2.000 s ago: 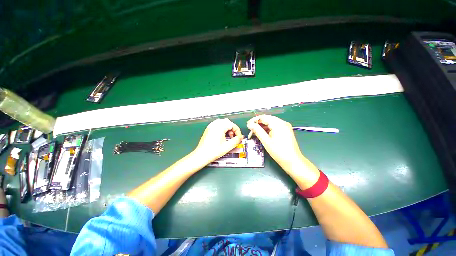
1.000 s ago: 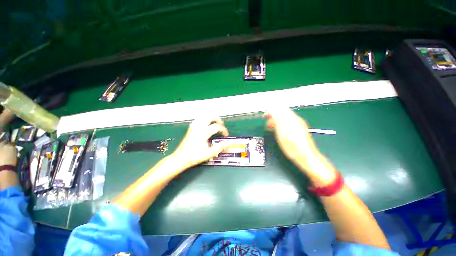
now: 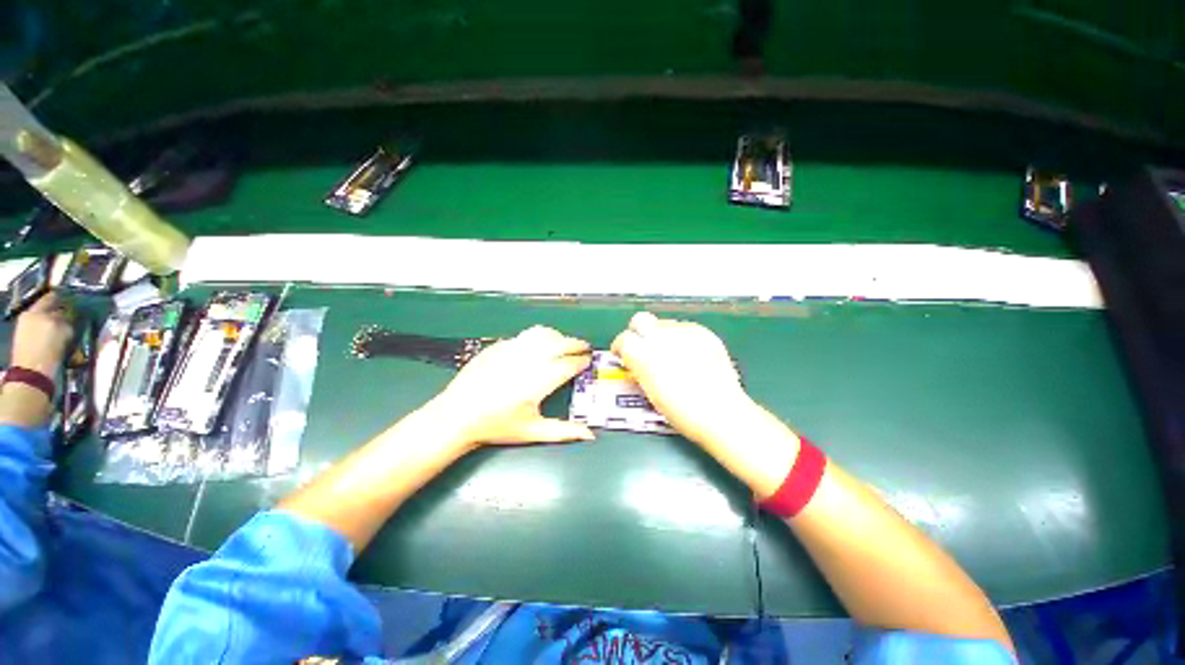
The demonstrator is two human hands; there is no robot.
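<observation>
An open phone body (image 3: 621, 403) lies flat on the green mat, with an orange-yellow patch inside. My left hand (image 3: 517, 387) holds the phone's left end, fingers at its far edge and thumb at its near edge. My right hand (image 3: 686, 374) is over the phone's right part, its fingertips close together at the far edge, near my left fingertips. Whether they pinch a thin cable or tool cannot be seen. The right end of the phone is hidden. A bundle of thin black cables (image 3: 419, 347) lies left of the phone, its right end beside my left hand.
Open phones (image 3: 215, 366) lie over a clear bag (image 3: 302, 390) at left, near another person's hand (image 3: 43, 340). Beyond a white strip (image 3: 585, 269) is a green belt carrying spaced phones (image 3: 760, 172). A yellowish wrapped post (image 3: 104, 201) stands left; a black block (image 3: 1144, 286) is at right.
My right hand has come back to the phone's far edge. My left thumb has spread along the near edge. The white tool seen right of the phone no longer shows. The view has shifted.
</observation>
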